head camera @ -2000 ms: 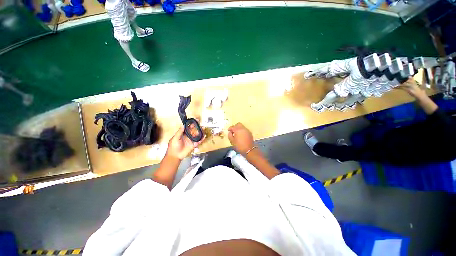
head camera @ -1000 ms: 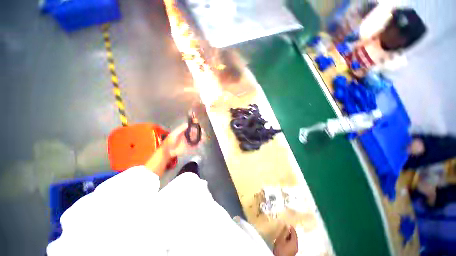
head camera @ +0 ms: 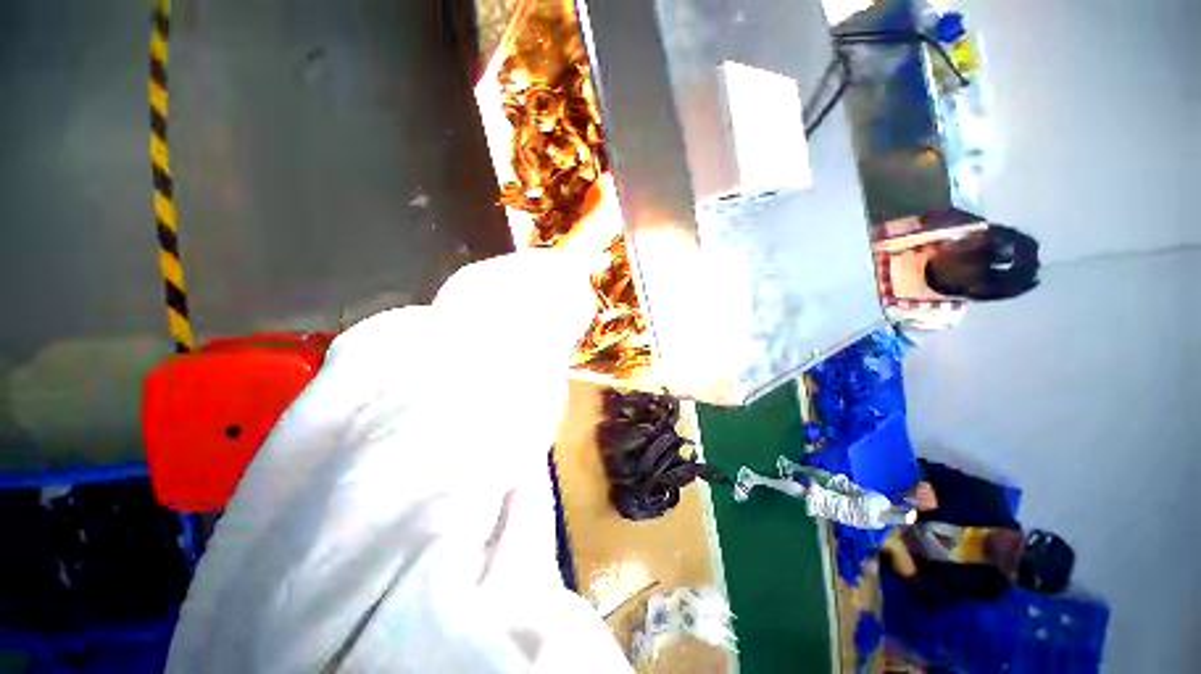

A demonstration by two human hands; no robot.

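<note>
The heating box (head camera: 790, 283), a metal case with a bright glare, stands over the bench. Dark curled parts (head camera: 553, 145) lie along its orange-lit open side. My left sleeve reaches up to this side, and its end is lost in the glare. My left hand does not show. A heap of black ring parts (head camera: 643, 454) lies on the tan bench just beside the box. Small white parts (head camera: 685, 622) lie further along the bench. My right hand is out of the picture.
A green conveyor (head camera: 771, 579) runs beside the bench and carries a white-grey figure body (head camera: 836, 500). Workers and blue parts (head camera: 856, 395) are on the far side. A red-orange stool (head camera: 224, 421) and yellow-black floor tape (head camera: 167, 224) are at the left.
The view has turned and moved toward the heating box. My left arm has moved up to the box's lit side. The left hand, earlier holding a black ring part, no longer shows.
</note>
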